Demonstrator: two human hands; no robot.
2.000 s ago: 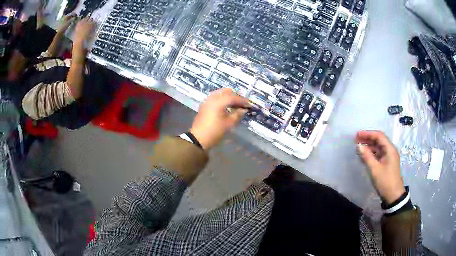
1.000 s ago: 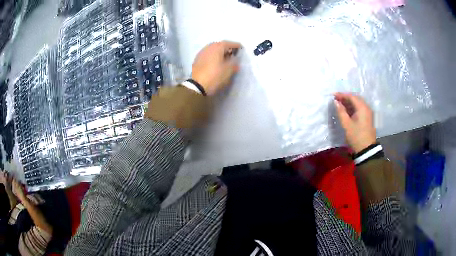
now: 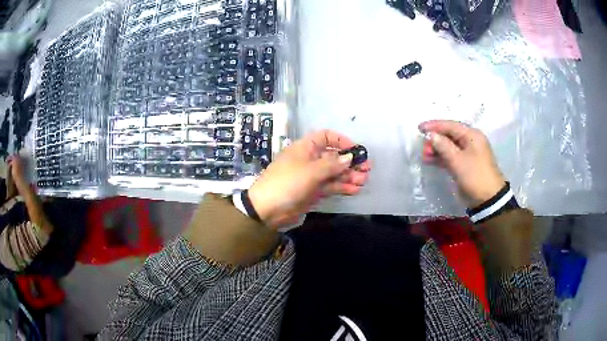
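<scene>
My left hand [image 3: 313, 174] is shut on a black plastic housing [image 3: 358, 156], held between thumb and fingers above the table's near part. My right hand [image 3: 464, 158] is to its right, thumb and fingertip pinched on a tiny pale insert [image 3: 423, 132]. The two hands are apart. Another black housing [image 3: 408, 70] lies alone on the table beyond them. A clear blister tray [image 3: 287, 86] with rows of black housings lies left of my left hand.
A second filled tray [image 3: 73, 100] lies further left. Clear film [image 3: 552, 133] lies at the right under my right hand, with tiny specks on it. A dark bag [image 3: 471, 18] and pink sheet [image 3: 547, 28] lie at the far edge. A person's arm [image 3: 30, 203] is at far left.
The view has swung from the trays to the right, then slightly back. My left hand has moved from the tray toward my right hand, and the housing in it now shows clearly.
</scene>
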